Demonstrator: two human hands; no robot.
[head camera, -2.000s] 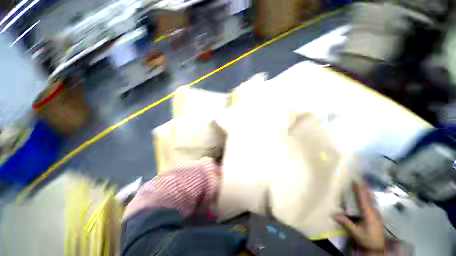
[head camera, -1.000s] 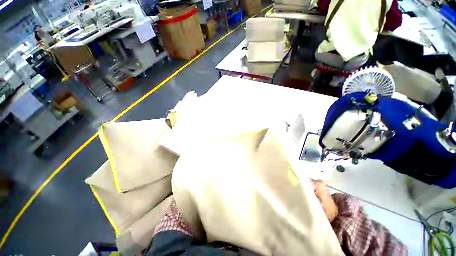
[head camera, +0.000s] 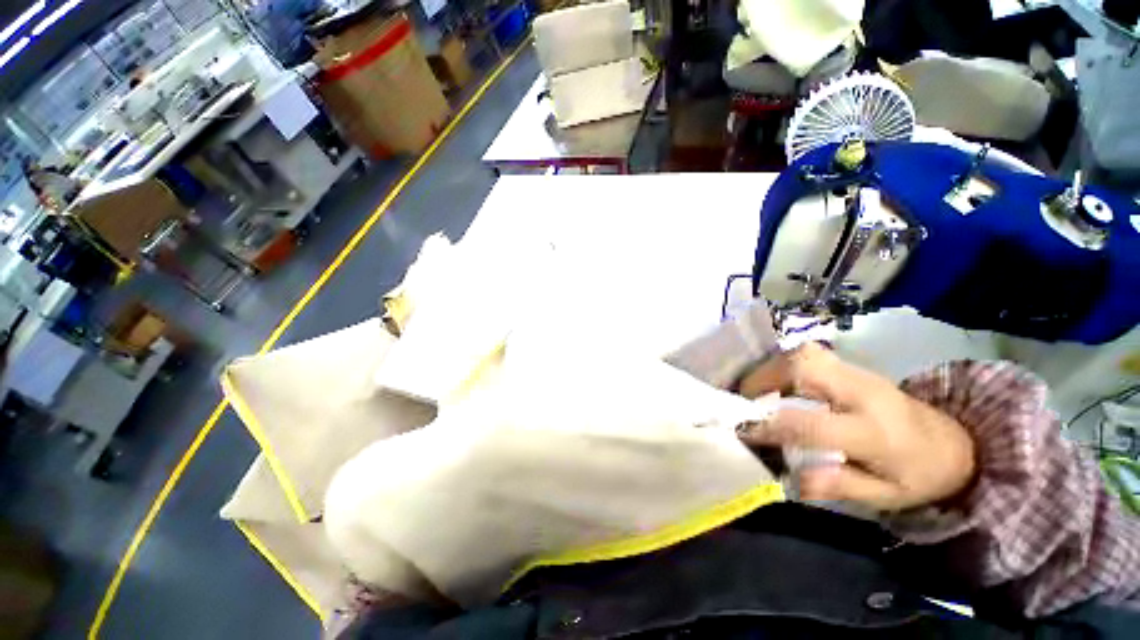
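Observation:
A large beige panel (head camera: 575, 488) with yellow edge binding (head camera: 650, 540) lies across the wearer's lap and the table's front edge, overexposed in its upper part. My right hand (head camera: 850, 431) pinches the panel's right corner just in front of the sewing machine (head camera: 925, 238); pale wraps show on some fingers. A small grey flap or piece (head camera: 725, 350) sticks up beside the fingertips; whether it belongs to the panel is unclear. My left hand is hidden; only a bit of its sleeve shows at the panel's lower left.
Other beige pieces with yellow edges (head camera: 319, 413) hang at the left. The white table (head camera: 650, 213) reaches behind the panel. A white fan (head camera: 850, 115) stands behind the machine head. Green-handled scissors (head camera: 1121, 481) are at the right edge. A floor aisle with a yellow line runs left.
My right hand has come up from beside the panel to its corner near the machine. The panel's right side is folded lower, showing its yellow edge. The grey flap has appeared.

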